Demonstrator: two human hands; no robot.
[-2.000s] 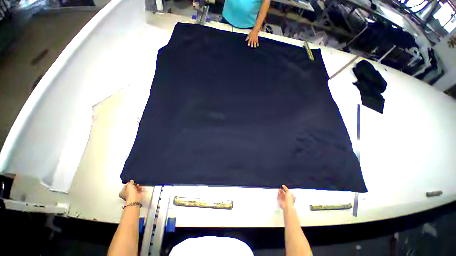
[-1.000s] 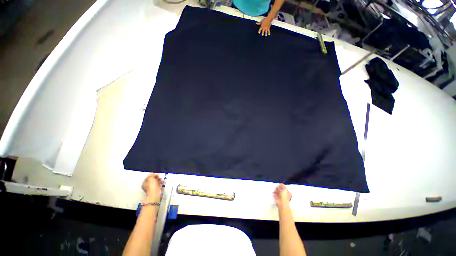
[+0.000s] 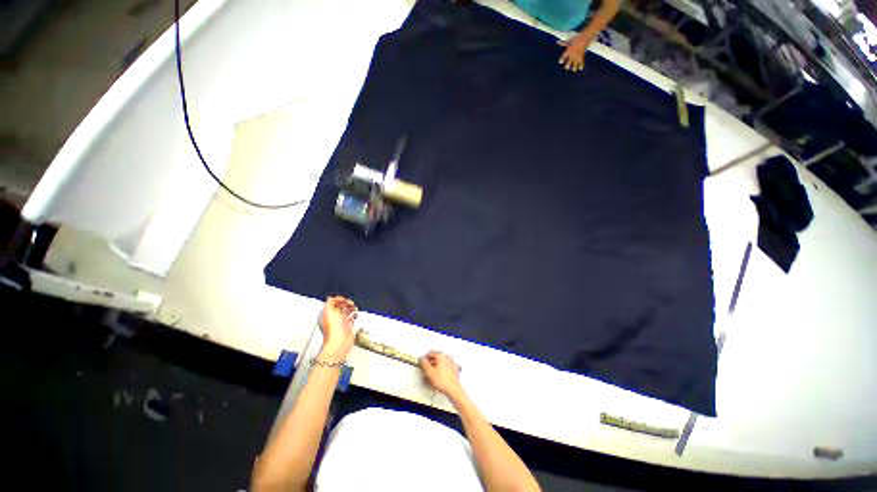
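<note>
A navy fabric ply (image 3: 538, 211) lies spread on the white table. My left hand (image 3: 338, 319) is at its near edge toward the left corner, over the rail (image 3: 296, 386); its fingers are curled, and whether they pinch the cloth is unclear. My right hand (image 3: 440, 371) grips the right end of a mottled gold-brown cloth weight (image 3: 387, 348) lying just in front of the fabric edge. The end cutter (image 3: 370, 197), blurred, shows over the left part of the navy fabric, with a black cable running left.
A helper's hand (image 3: 574, 53) presses the far fabric edge. Other weights lie at the far right corner (image 3: 682, 106), near edge (image 3: 638, 426) and right end (image 3: 827, 453). A dark cloth bundle (image 3: 784, 207) and steel ruler (image 3: 740, 279) lie right. Blue clamps (image 3: 286, 362) flank the rail.
My right hand has left the fabric edge and moved left onto the weight. My left hand has shifted slightly in the tilted view. The end cutter and its cable have come into view.
</note>
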